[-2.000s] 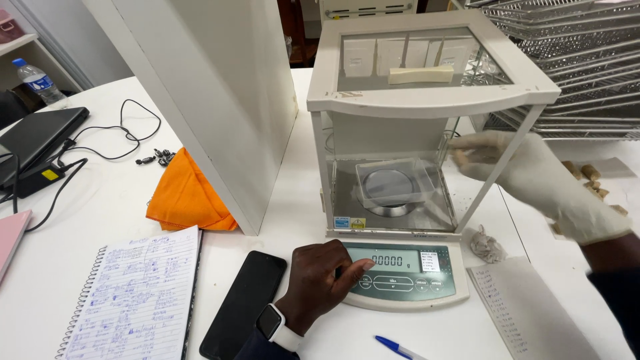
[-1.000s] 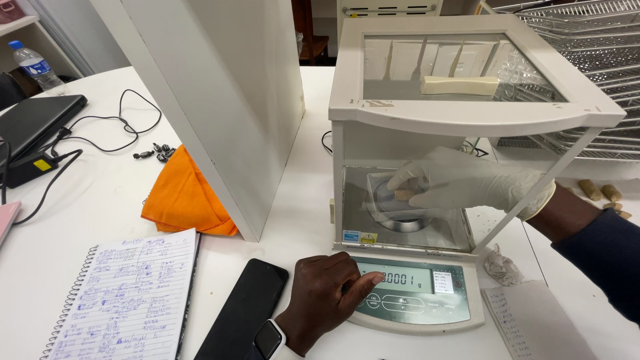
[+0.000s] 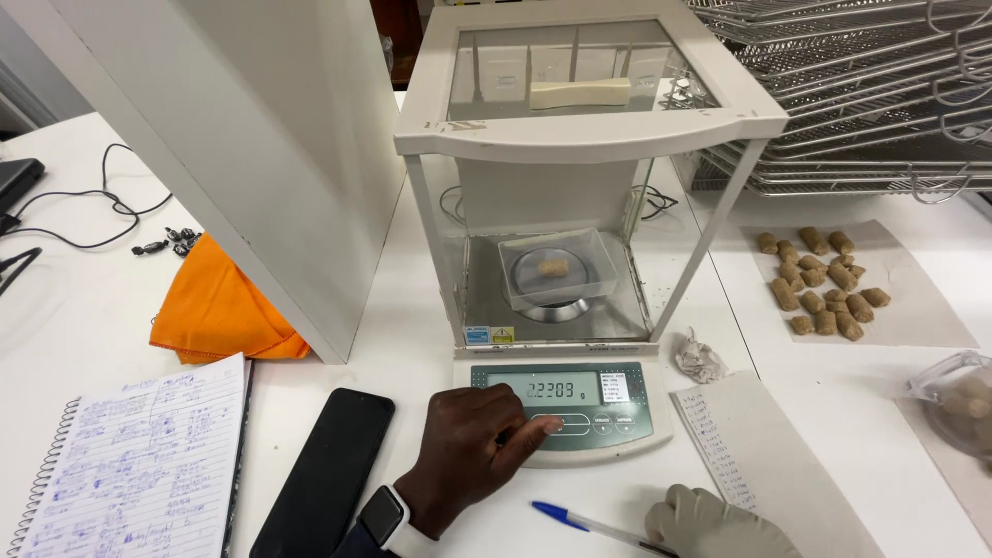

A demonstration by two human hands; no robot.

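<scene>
My bare left hand (image 3: 473, 457) rests curled on the front panel of an analytical balance (image 3: 562, 461), its thumb on the keys below the lit display (image 3: 554, 390). Inside the glass chamber, a clear plastic weighing dish (image 3: 601, 283) sits on the round pan, with one brown pellet (image 3: 552, 268) lying in it. My gloved right hand (image 3: 717, 523) is at the bottom edge, its fingers bent over the back end of a blue-capped pen (image 3: 581, 521); whether they grip it is hard to see.
Several brown pellets (image 3: 843, 275) lie on paper at right, near stacked wire racks (image 3: 860, 101). A written paper sheet (image 3: 767, 457) and crumpled paper (image 3: 697, 356) flank the balance. Left are a black phone (image 3: 325, 473), spiral notebook (image 3: 147, 465), orange cloth (image 3: 225, 302) and upright white panel (image 3: 256, 155).
My right hand has left the balance chamber and come down to the pen. The pellet now lies alone in the dish, and the display reading has risen. My left hand stays at the panel.
</scene>
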